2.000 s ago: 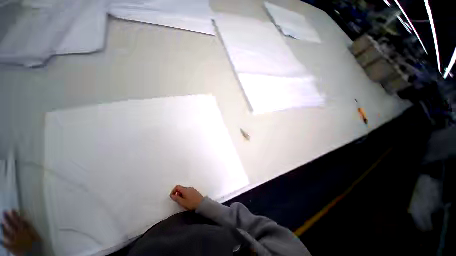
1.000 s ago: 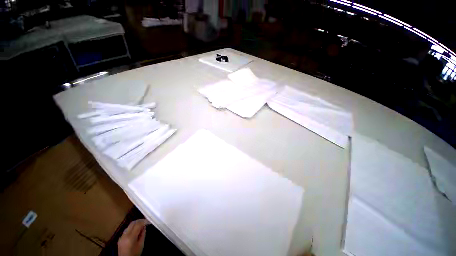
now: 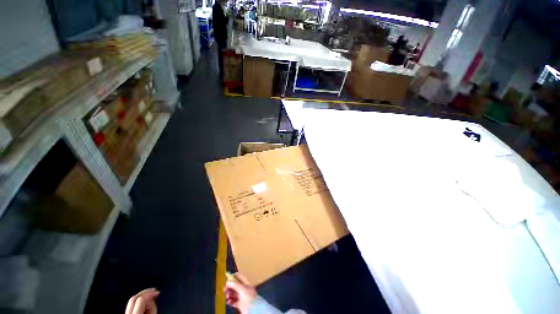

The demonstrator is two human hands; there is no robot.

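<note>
My left hand (image 3: pixel 142 302) is at the bottom edge, partly cut off, fingers curled; I cannot tell if it holds anything. My right hand (image 3: pixel 241 294), with a light sleeve, is just below the near corner of a flat brown cardboard carton (image 3: pixel 276 211). Its fingers are bent, with a small pale spot at the fingertips; whether it touches the carton or holds something is unclear. The carton has dark print and a white label, and lies beside the left edge of the white worktable (image 3: pixel 350 159). White sheets (image 3: pixel 494 190) lie on the table's right part, washed out by glare.
A shelf unit (image 3: pixel 98 211) with cartons stands at left along the grey aisle. A yellow floor line (image 3: pixel 221 264) runs beside the carton. A small black item (image 3: pixel 471 134) lies at the table's far side. More tables (image 3: pixel 307 52) and a dark-clothed person (image 3: pixel 220 30) are farther back.
The view has swung left from the tabletop to the aisle and shelves. The carton is now more central. Both hands are now at the bottom, off the table.
</note>
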